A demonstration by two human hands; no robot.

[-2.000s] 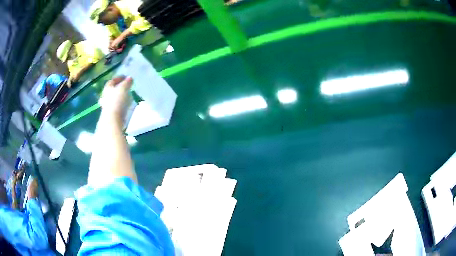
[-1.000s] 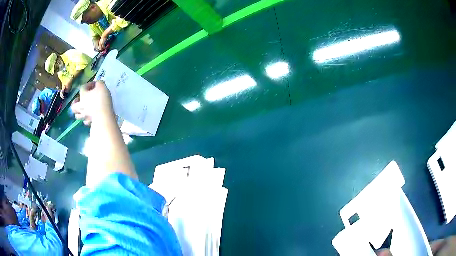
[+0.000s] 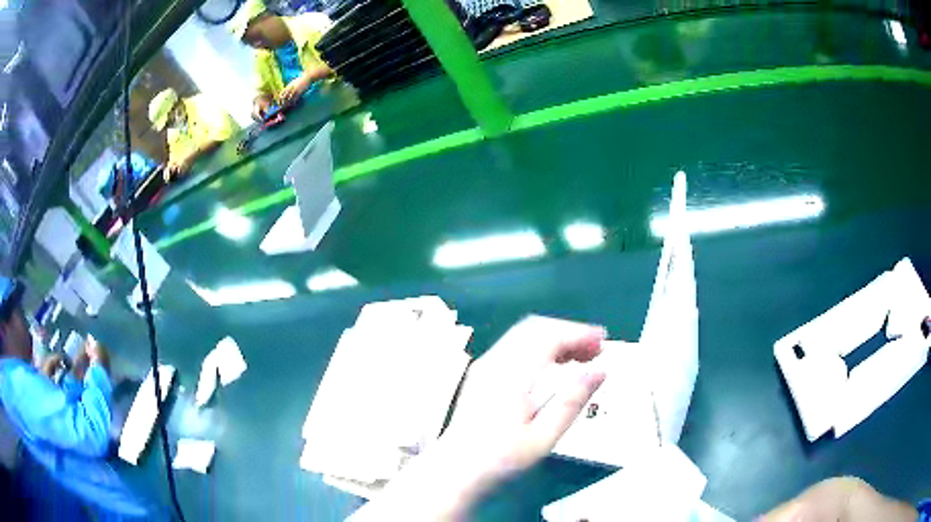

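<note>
A white flip-lid box stands open in front of me, its lid upright and seen nearly edge-on. My left hand is at the left side of its base, fingers bent; whether they grip it is unclear. A white card piece lies just below the box. My right hand is cut off by the bottom edge at lower right, its fingers hidden. A white insert with a central slot lies further right. An uneven stack of white card blanks lies left of my left hand.
Another open white box stands across the belt near the green rail. Small white pieces lie at left behind a hanging black cable. A worker in blue is at far left; people in yellow are across the belt.
My left hand has come back from the far box to the middle. An open box now stands in front of me. The far box is released, upright. The view has shifted.
</note>
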